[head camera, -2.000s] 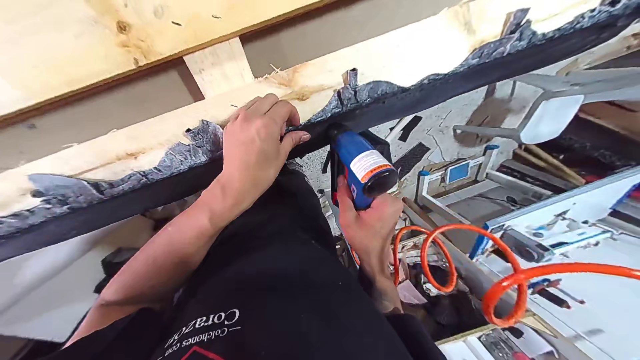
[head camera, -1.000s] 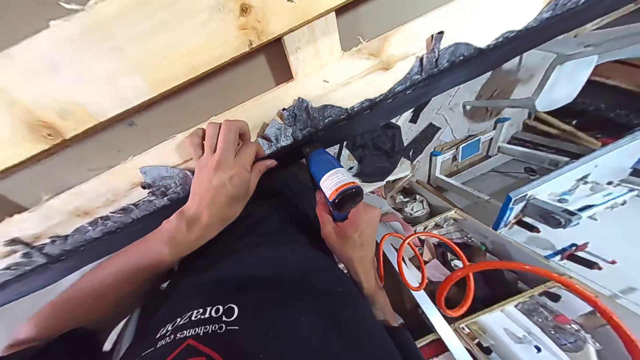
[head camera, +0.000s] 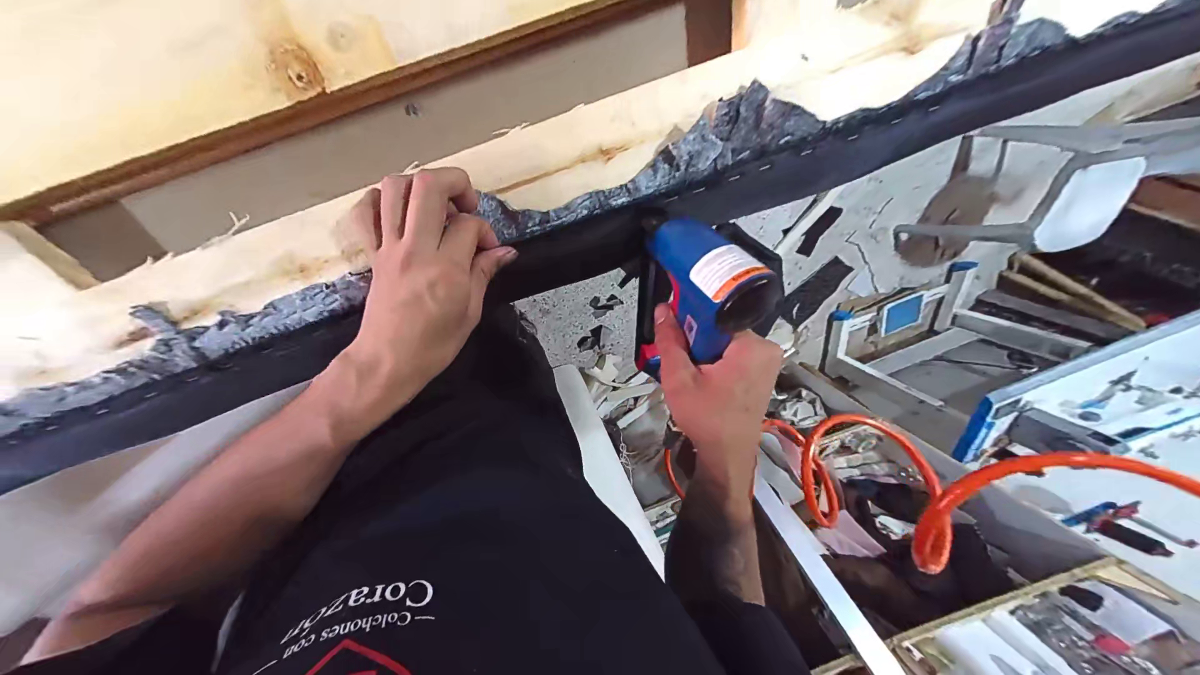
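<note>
My left hand (head camera: 422, 253) presses and pinches the edge of a black fabric strip (head camera: 581, 246) against a light wooden frame rail (head camera: 581, 150). Ragged grey fabric (head camera: 741, 131) shows between the strip and the bare wood, and a line of staples runs along the strip to the right. In my right hand (head camera: 717, 384) is a blue pneumatic staple gun (head camera: 703, 272), its nose at the strip a short way right of my left hand. The nose's exact contact with the fabric is hidden.
A coiled orange air hose (head camera: 928, 506) hangs at the lower right. Beyond it are a metal frame (head camera: 947, 328), a white board with tools (head camera: 1116, 403) and a wooden tray of small items (head camera: 1050, 619). Scraps lie on the floor. A wooden panel (head camera: 187, 84) spans the top left.
The left hand's grip has changed from spread fingers to curled ones at the strip's edge. The staple gun stays in my right hand near the strip. The view has shifted.
</note>
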